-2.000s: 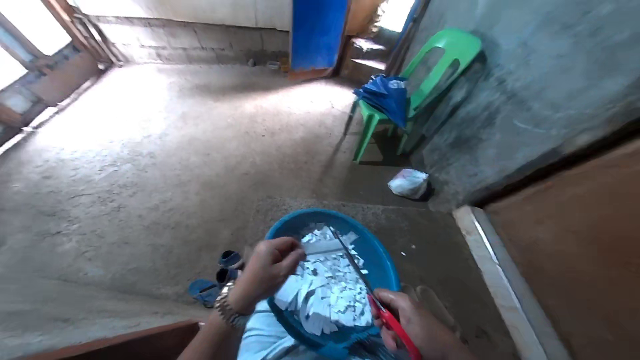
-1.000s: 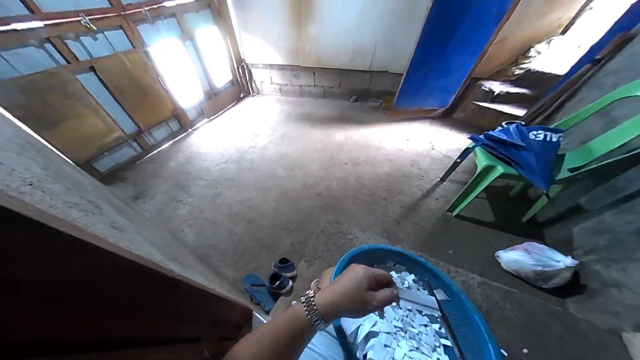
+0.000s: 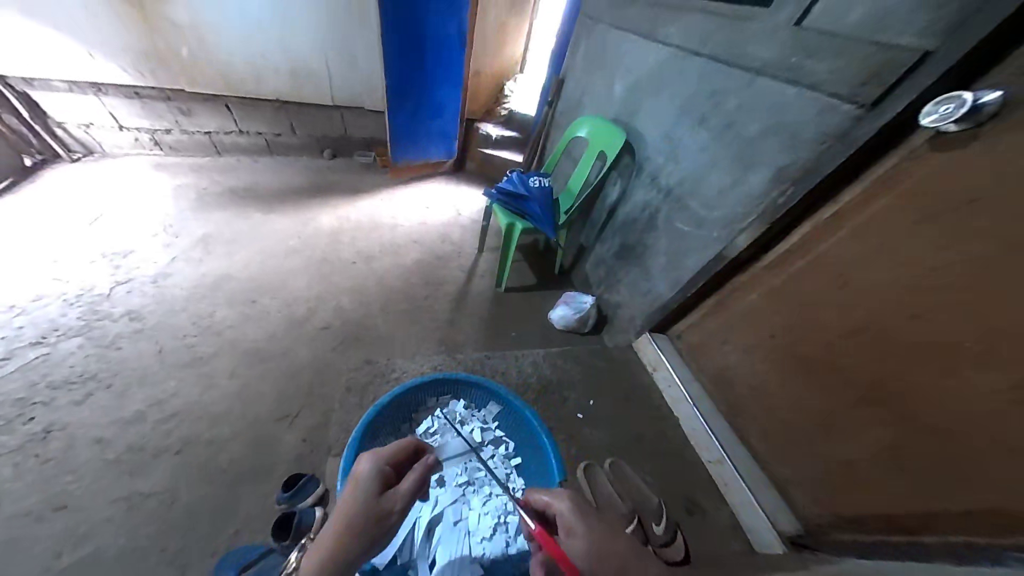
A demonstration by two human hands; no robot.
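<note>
A blue plastic basket at the lower middle holds many small cut paper pieces and some longer paper strips. Over it my left hand, with a metal watch or bracelet at the wrist, pinches a white paper strip. My right hand grips the red handle of a pair of scissors. Their dark blades reach up and left across the basket, close beside the strip; whether they touch it I cannot tell.
Dark shoes and a blue slipper lie left of the basket, tan sandals right. Ahead, a green plastic chair bears a folded blue umbrella. A white plastic bag rests near the wall. A brown door is at right.
The view swung left and then back right. The right hand, hidden one second ago, shows again with the scissors. The left hand still holds a paper strip over the basket.
</note>
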